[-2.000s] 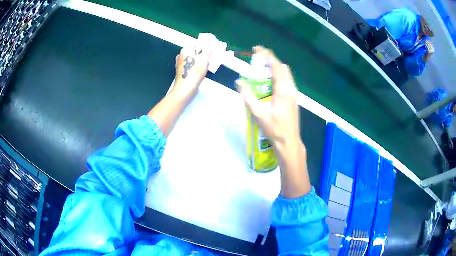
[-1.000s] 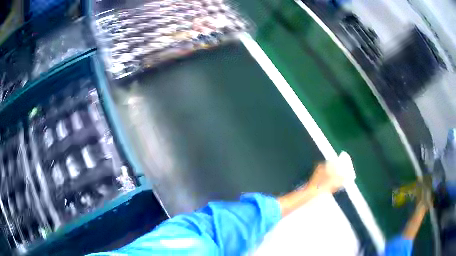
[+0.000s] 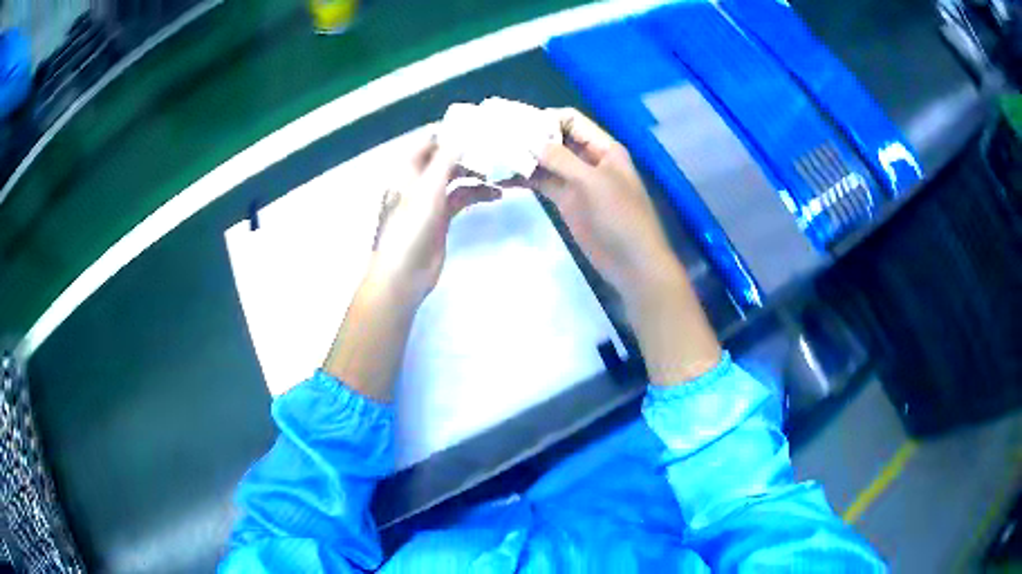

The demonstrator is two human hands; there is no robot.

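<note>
A small crumpled-looking white thing (image 3: 499, 137) is held between both hands above the far edge of the white work sheet (image 3: 493, 325). It may be a cloth or tissue; blur hides its detail. My left hand (image 3: 415, 219) holds its left side. My right hand (image 3: 605, 202) holds its right side, fingers bent around it. The white sheet lies on the dark bench, with black tape tabs (image 3: 254, 215) at its edges.
Blue release film strips (image 3: 628, 101) with grey rectangular pads (image 3: 723, 168) and small curved pads (image 3: 832, 185) lie at right. The green conveyor (image 3: 224, 123) runs behind a white edge. A yellow-green object (image 3: 332, 14) stands on it. A dark bin (image 3: 930, 314) is at lower right.
The spray can has left my right hand, which is now back at the white thing with my left hand. The view has swung from the crates at left to the sheet and blue film.
</note>
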